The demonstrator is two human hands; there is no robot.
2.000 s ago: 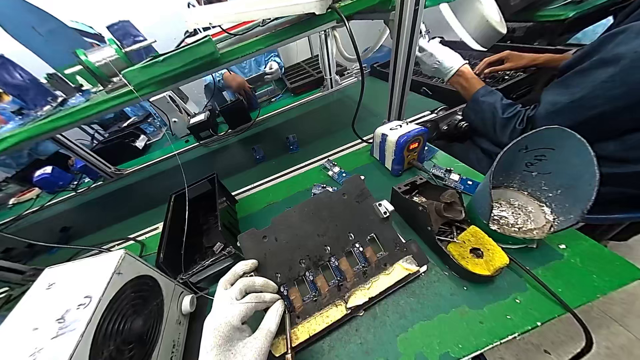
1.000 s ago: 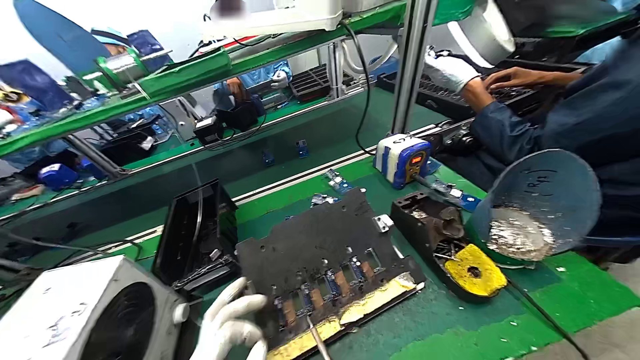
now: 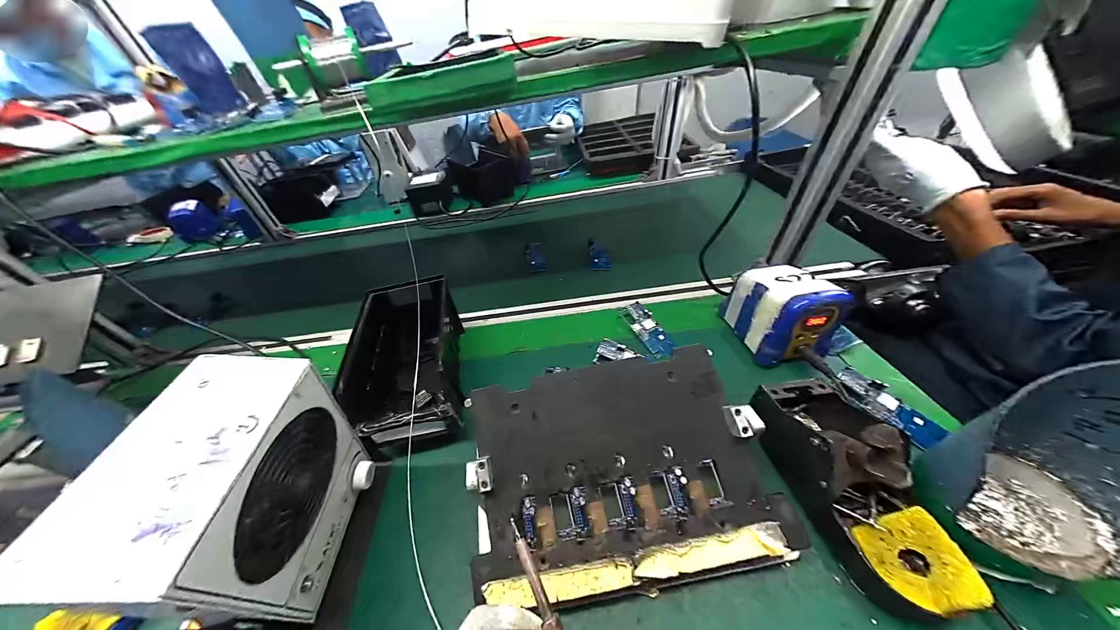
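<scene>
The tip of a white glove, apparently my left hand, shows at the bottom edge; its grip is hidden. Beside it a soldering iron slants up, its tip near the leftmost small blue circuit board. My right hand is out of view, and so is the iron's handle. Several such boards sit upright in slots of a black fixture plate with worn yellow strips along its front. Thin solder wire hangs from a spool on the shelf and runs down left of the plate.
Left stand a white fan unit and a black bin. Right are a blue soldering station, an iron holder with yellow sponge and a container of solder scraps. Loose boards lie behind the plate. A co-worker's gloved hand is upper right.
My left hand has moved off the plate's left front corner and down, mostly out of view. The iron's tip is now at the leftmost board; one second ago it pointed farther right. The view has shifted.
</scene>
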